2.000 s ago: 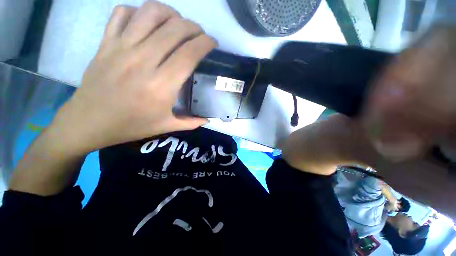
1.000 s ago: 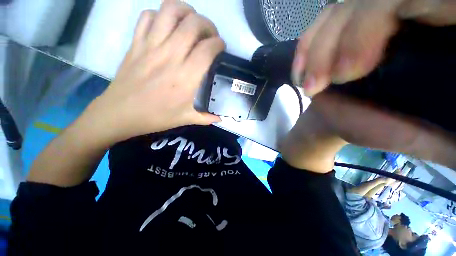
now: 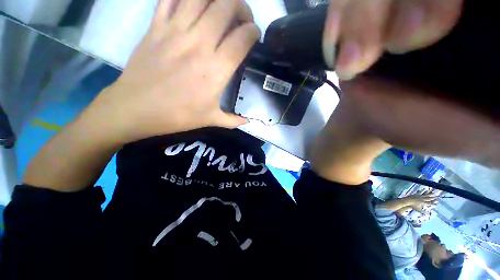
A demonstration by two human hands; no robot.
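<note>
My left hand (image 3: 181, 76) grips a black housing (image 3: 257, 101) by its left end, its flat face towards me. The housing has a white barcode label (image 3: 277, 86) and a thin yellow rubber band (image 3: 296, 97) around it. My right hand (image 3: 386, 38), large and close to the camera at the upper right, is wrapped around a thick black electric screwdriver (image 3: 299, 39). The screwdriver's front end overlaps the housing's upper edge; its tip and any screw are hidden. A short black cable (image 3: 332, 86) shows beside the housing.
A white sheet (image 3: 324, 109) lies under the housing. The speckled rim of the round screw disc (image 3: 317, 3) just shows at the top edge. A black cord (image 3: 438, 186) runs across the right side. Another person in grey (image 3: 403, 240) is at the lower right.
The screwdriver has swung from lying across the right side to a steeper, nearer pose. The housing sits slightly higher and further right. The disc has nearly left the picture at the top.
</note>
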